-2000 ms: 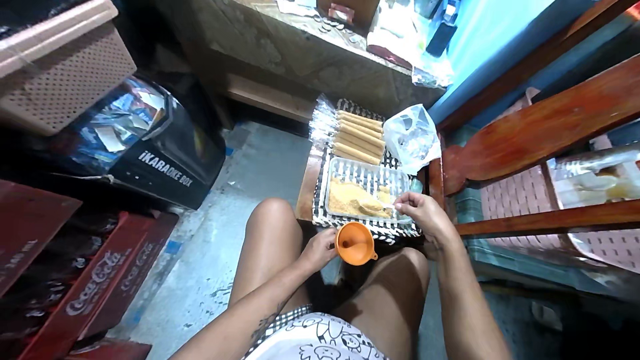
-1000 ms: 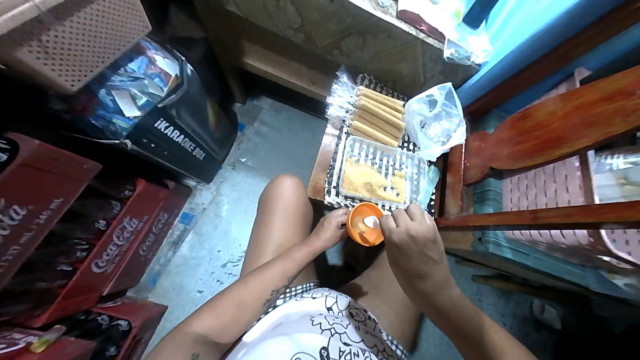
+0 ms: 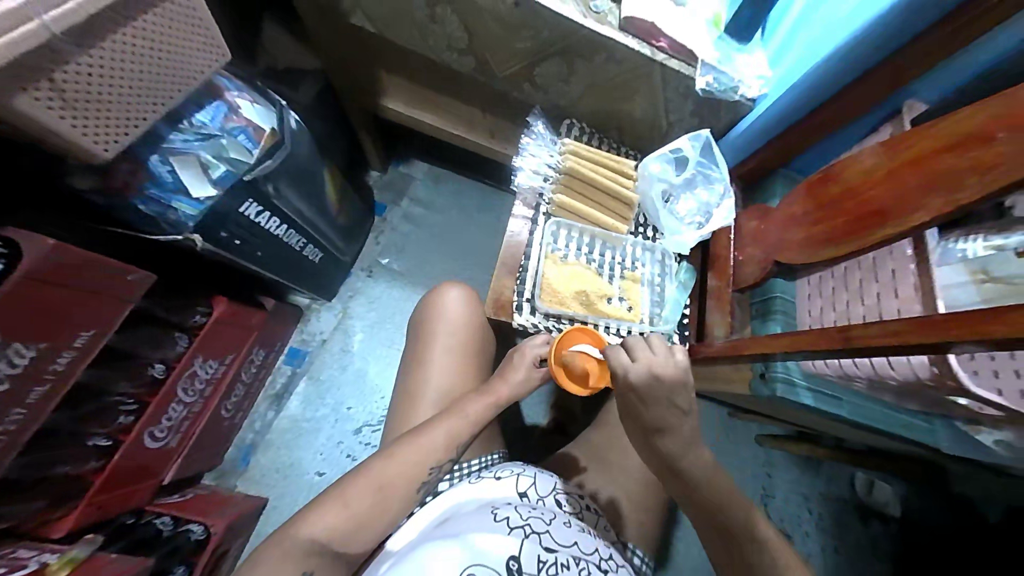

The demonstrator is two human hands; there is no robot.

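Note:
My left hand (image 3: 526,368) grips an orange plastic funnel (image 3: 581,382) above my lap, its wide mouth facing up. At the funnel's right rim, my right hand (image 3: 652,384) holds a white spoon (image 3: 586,350), whose bowl is inside the mouth over yellowish powder. Just beyond sits a clear plastic container (image 3: 660,276) with yellow powder (image 3: 588,288) spread over its bottom. Several filled, tan plastic tubes (image 3: 596,186) lie side by side behind it, their clear ends pointing left. What is below the funnel is hidden.
A white plastic bag (image 3: 686,192) lies right of the tubes on the black-and-white woven chair seat (image 3: 524,296). A wooden chair back (image 3: 880,192) rises on the right. Red bottle crates (image 3: 188,392) and a black speaker box (image 3: 280,232) stand left, below a beige basket (image 3: 136,80).
My right hand has moved from the powder container to the funnel with the spoon. Powder now shows in the funnel. The view has shifted somewhat.

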